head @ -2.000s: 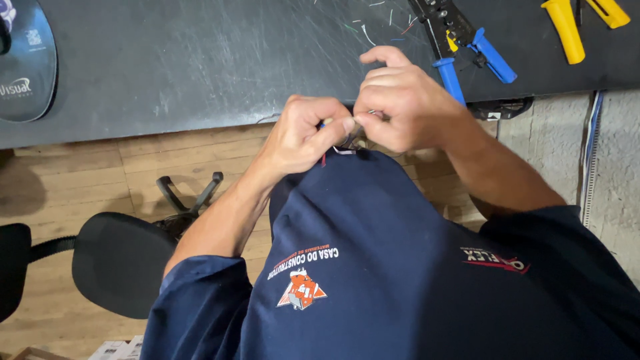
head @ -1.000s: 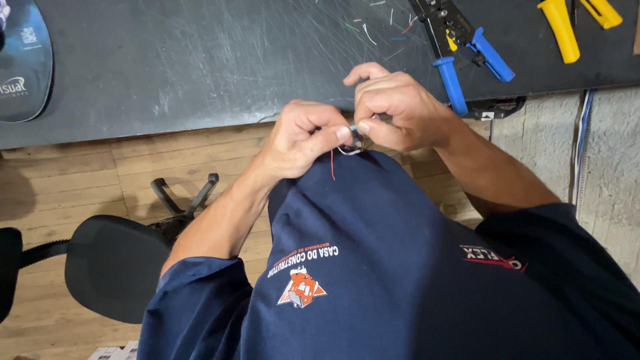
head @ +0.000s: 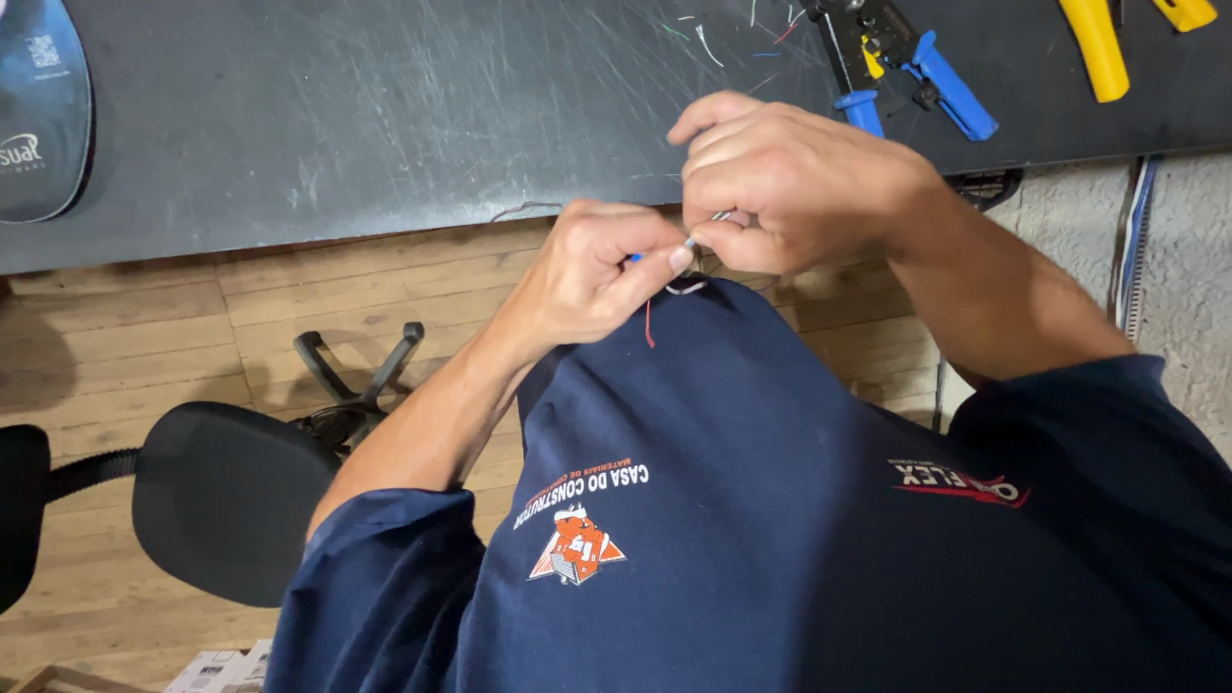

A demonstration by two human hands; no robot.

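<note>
My left hand (head: pixel 616 269) pinches thin wires between thumb and forefinger, just off the table's front edge. From it a red wire (head: pixel 651 324) hangs down against the dark blue shirt, and a bit of blue shows between the fingers. My right hand (head: pixel 770 188) meets it fingertip to fingertip, gripping a light-coloured wire (head: pixel 720 218). A white wire (head: pixel 686 288) curves just below both hands. The wires' far ends are hidden by the fingers and shirt.
On the black table (head: pixel 385 115) lie a crimping tool with blue handles (head: pixel 948 87), a yellow-handled tool (head: pixel 1097 48), wire scraps (head: pixel 709 46) and a mouse pad (head: pixel 38 115). A black office chair (head: pixel 226 500) stands at lower left; a rough wall (head: pixel 1189 241) is at right.
The red wire hangs free below my left hand, where two seconds ago only a short bit showed. Both hands stay together at the wires, with small finger shifts.
</note>
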